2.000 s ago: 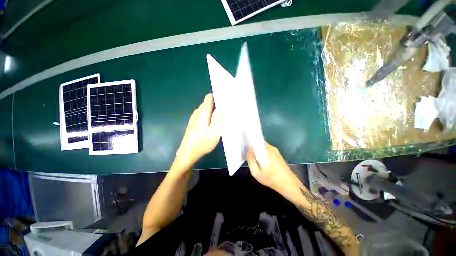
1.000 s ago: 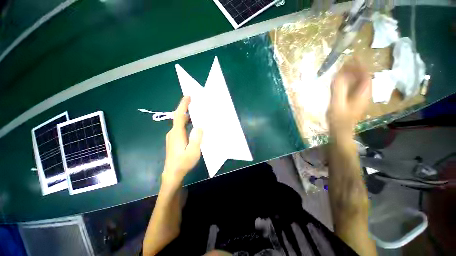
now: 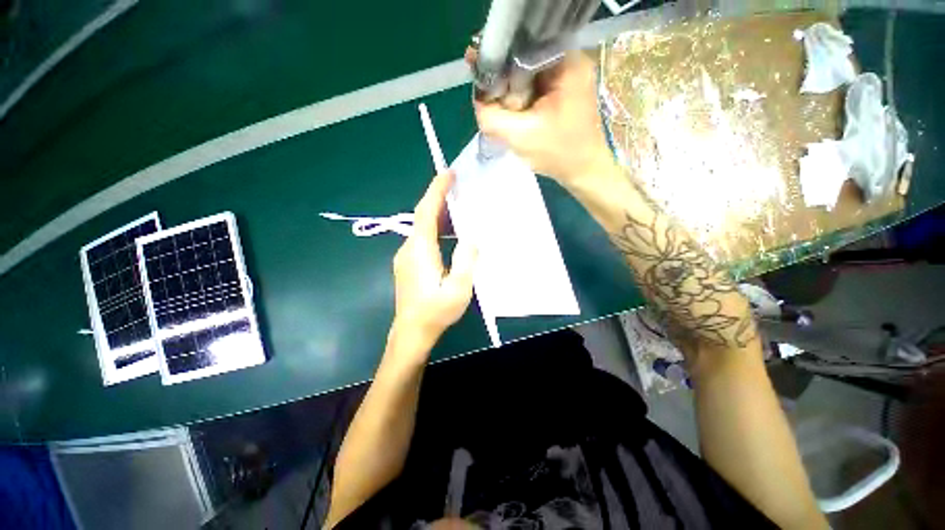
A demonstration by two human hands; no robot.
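Note:
Two white sheets stand in front of me on the green bench, one seen nearly edge-on at the left, the other broad. My left hand holds them at the left side. A looped white cable lies left of that hand, its free end pointing left. My right hand, on the tattooed arm, grips a bulky silver-grey tool, probably the glue gun, above the top of the sheets. The tool is blurred, and its tip and the contact with the sheets are partly hidden by the hand.
Two solar panels overlap at the left on the green bench. A pale strip curves behind the work. At the right is a shiny glue-covered cardboard mat with crumpled white pieces. A panel corner shows at the top edge.
My right hand has gone from the sheets to the tool over the mat and brought it left above the sheets. The sheets stand more upright, and the cable shows beside my left hand.

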